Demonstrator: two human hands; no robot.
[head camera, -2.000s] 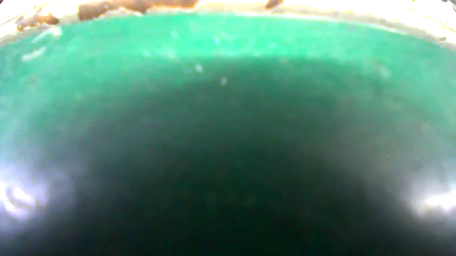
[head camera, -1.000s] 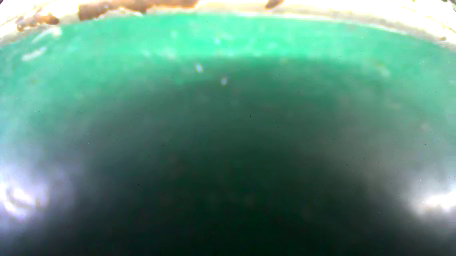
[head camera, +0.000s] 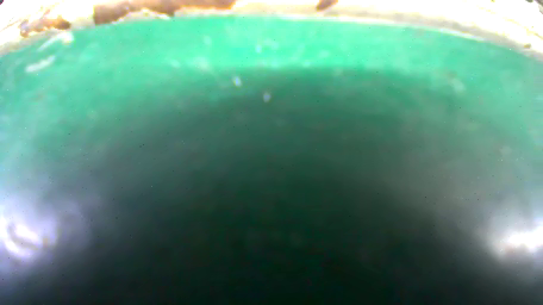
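Observation:
A blurred green surface (head camera: 286, 47) fills nearly the whole head view, very close to the camera. It is bright green towards the top and turns almost black towards the bottom. A few small pale specks and smears show on its upper part. I cannot tell for certain what the surface belongs to. Neither my left hand nor my right hand is in the picture, and no tool or workpiece can be made out.
A pale, curved band (head camera: 381, 13) with brown worn patches runs along the top edge. Blurred whitish glare spots show at the lower left and lower right.

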